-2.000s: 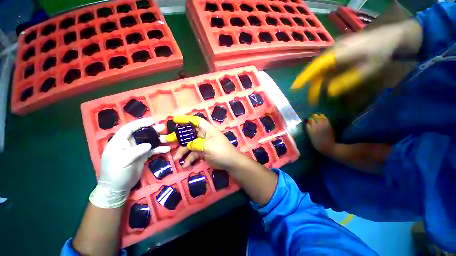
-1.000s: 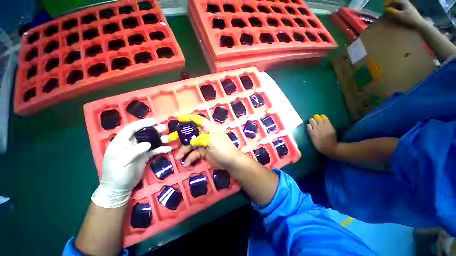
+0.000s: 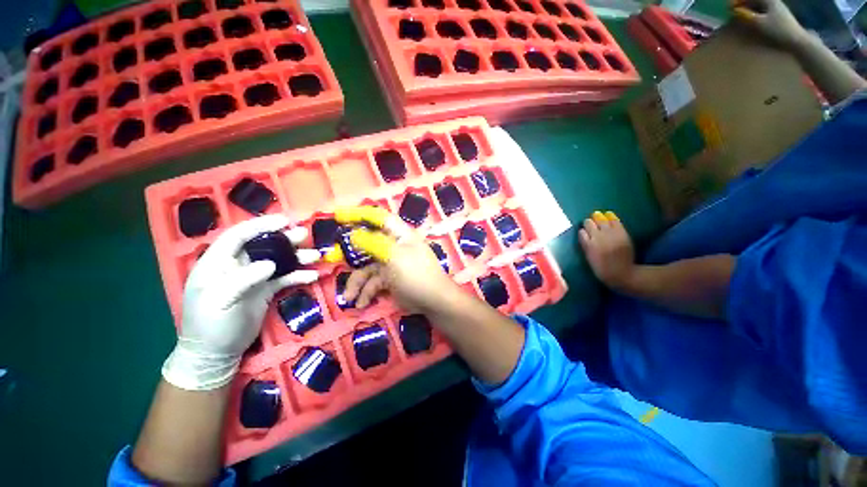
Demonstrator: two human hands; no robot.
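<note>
My left hand (image 3: 223,295), in a white glove, holds a dark smartwatch body (image 3: 273,252) between thumb and fingers over the working foam tray (image 3: 333,382). My right hand (image 3: 399,262), with yellow finger cots on thumb and fingers, holds a second smartwatch body (image 3: 354,247), partly covered by the fingers, with some light marks on its screen. The pink-red tray lies under both hands. Many of its pockets hold black watch bodies; two pockets in the far row are empty. The pockets under my hands are partly hidden.
A filled tray (image 3: 171,145) lies at upper left, stacked trays (image 3: 513,93) at upper right. A white sheet (image 3: 532,181) sticks out under the working tray's right side. At right, a person in blue rests one hand (image 3: 608,249) on the bench and has the other at a cardboard box (image 3: 751,100).
My right fingers have closed further over their watch and its lit face shows less. The other person's blurred hand has moved from above the bench to the box, now in fuller view.
</note>
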